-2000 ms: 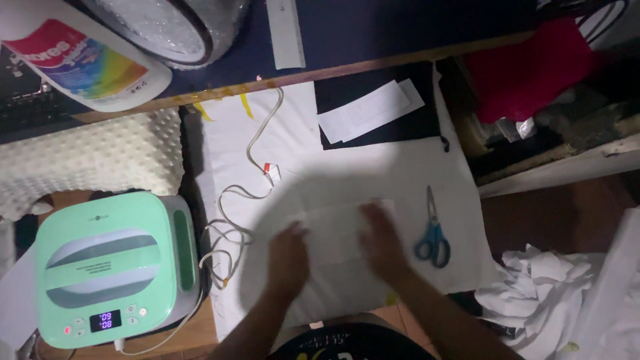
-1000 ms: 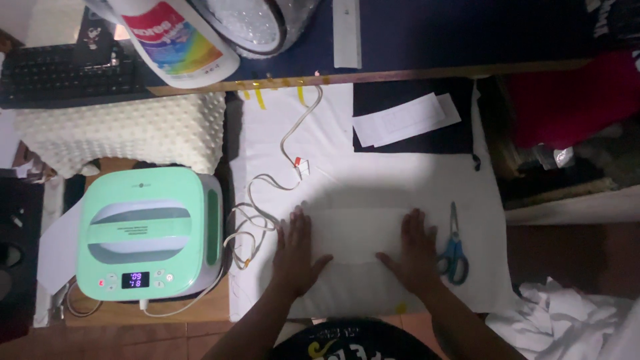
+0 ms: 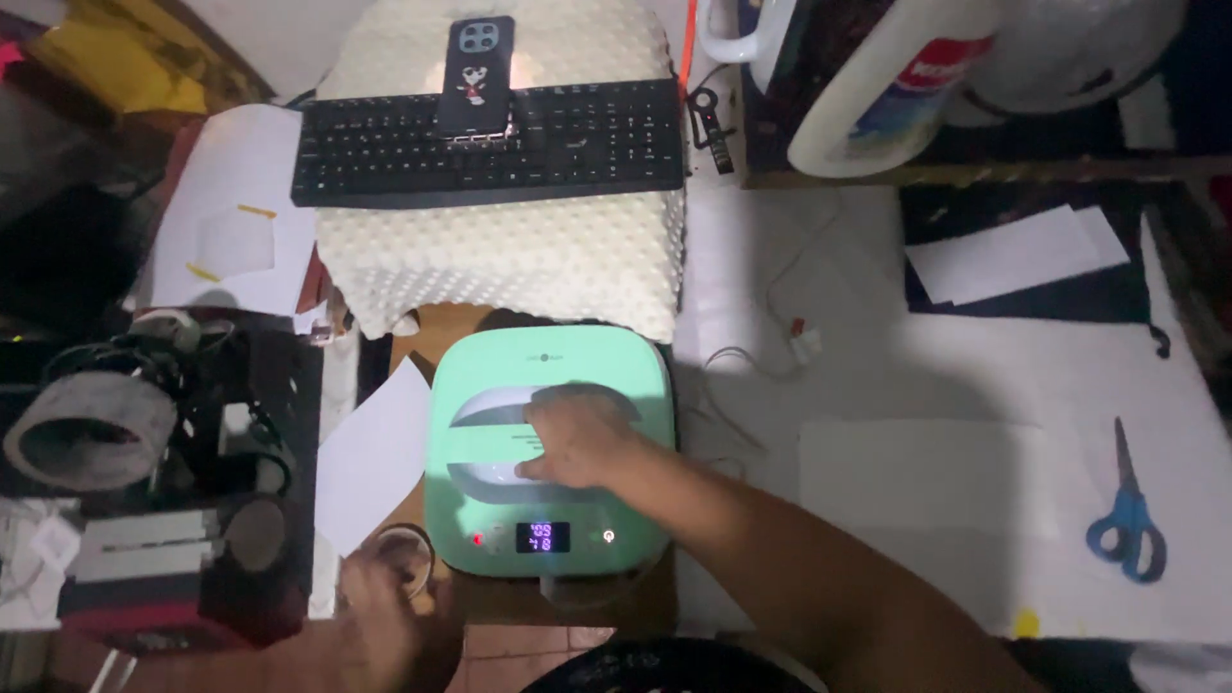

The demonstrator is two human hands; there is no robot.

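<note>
A mint-green heat press (image 3: 549,371) with a lit display lies at the middle, and my right hand (image 3: 577,438) is wrapped around its top handle. My left hand (image 3: 390,602) is low at the left, blurred, beside a round roll (image 3: 404,558) that looks like tape; whether it holds the roll I cannot tell. A white paper sheet (image 3: 375,462) lies left of the press. On the white cloth (image 3: 962,375) at the right rest a flat white sheet (image 3: 905,481) and blue-handled scissors (image 3: 1128,525). Paper strips (image 3: 1011,258) lie on dark fabric.
A black keyboard (image 3: 366,154) with a phone (image 3: 476,77) on it rests on a dotted cream cushion (image 3: 500,260). A cable (image 3: 760,371) winds over the cloth. A large tape roll (image 3: 91,428) and boxes stand at the left, a bottle (image 3: 895,87) at the upper right.
My hands have left the white sheet on the cloth. My right hand has taken hold of the press handle, and my left is beside the round roll. The view has swung left.
</note>
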